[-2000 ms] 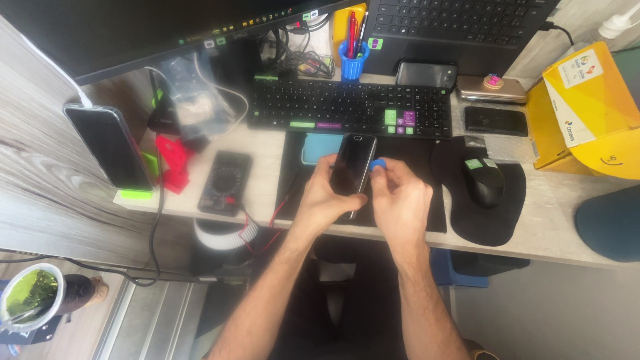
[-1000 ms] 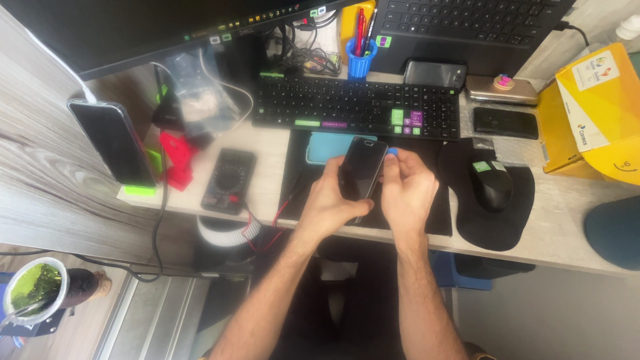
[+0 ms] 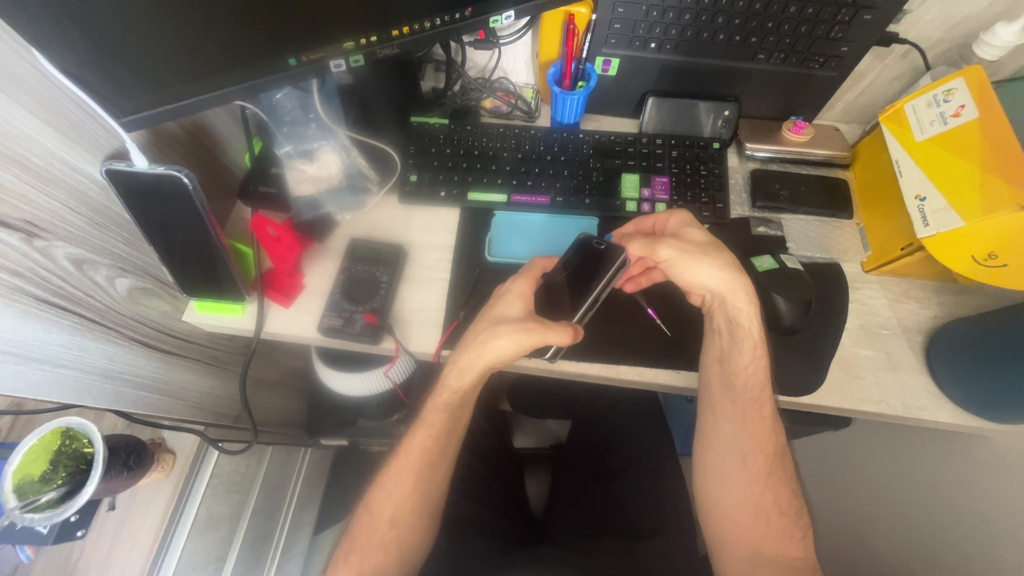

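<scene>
My left hand point(image 3: 524, 320) grips a dark smartphone point(image 3: 582, 280) by its sides, tilted above the black desk mat point(image 3: 640, 344). At the phone's upper right corner, my right hand point(image 3: 680, 252) pinches a small blue piece point(image 3: 608, 237), mostly hidden by the fingers; it looks like a thin pick. A light blue phone case or tray point(image 3: 540, 232) lies behind the phone. Below my right hand, a thin screwdriver point(image 3: 654, 314) with a purple section rests on the mat, its upper part hidden.
A multimeter point(image 3: 362, 292) with red and black leads lies left. Behind the mat is a keyboard point(image 3: 560, 164); a mouse point(image 3: 788, 296), more phones point(image 3: 802, 194) and a yellow box point(image 3: 936, 184) are on the right. A charging phone point(image 3: 176, 228) leans at the left. The desk edge point(image 3: 904, 404) is near.
My left hand has tilted the phone further to the right. My right hand has turned, its fingers now pointing left at the phone's upper corner. The screwdriver has come into sight.
</scene>
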